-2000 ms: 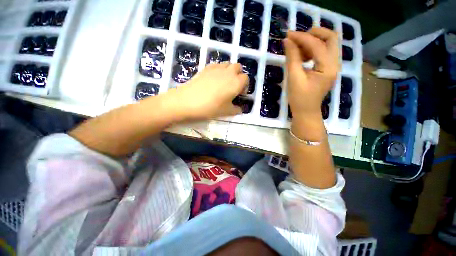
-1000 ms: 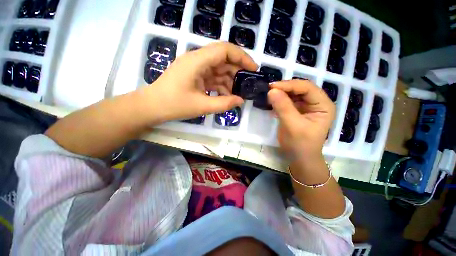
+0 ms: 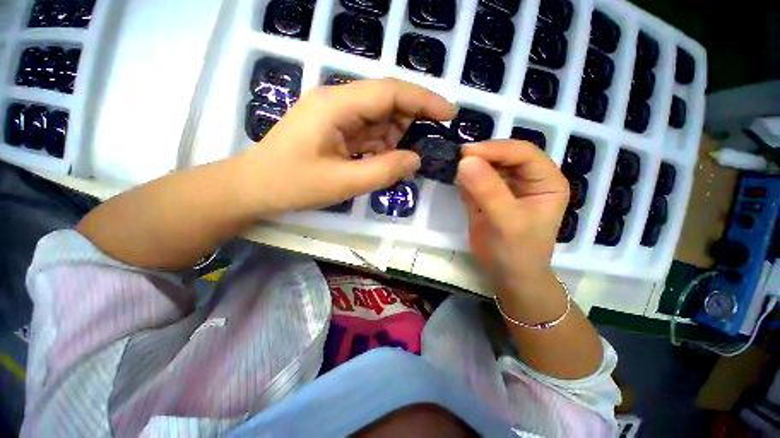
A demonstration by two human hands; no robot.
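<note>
My left hand holds a glossy black unit between thumb and fingers, over the near part of a white compartment tray. My right hand is at the unit's right side, thumb and index finger pinched together. A dark, thin-looking piece lies over the unit's lower face between my two hands and reaches my right fingertips; whether it is a film or part of the unit is hard to tell. The tray's pockets hold black units in rows, and one glossy unit sits just below my left hand.
A neighbouring white tray with black units is at the far left, with a blank white sheet or stack between the trays. A blue box with a dial, plug and cable is at the right bench end. The pale bench edge runs below the tray.
Two seconds ago my hands were apart over the tray; since one second ago they are together at the unit. The dark piece now sits lower and more tilted. The view has shifted slightly.
</note>
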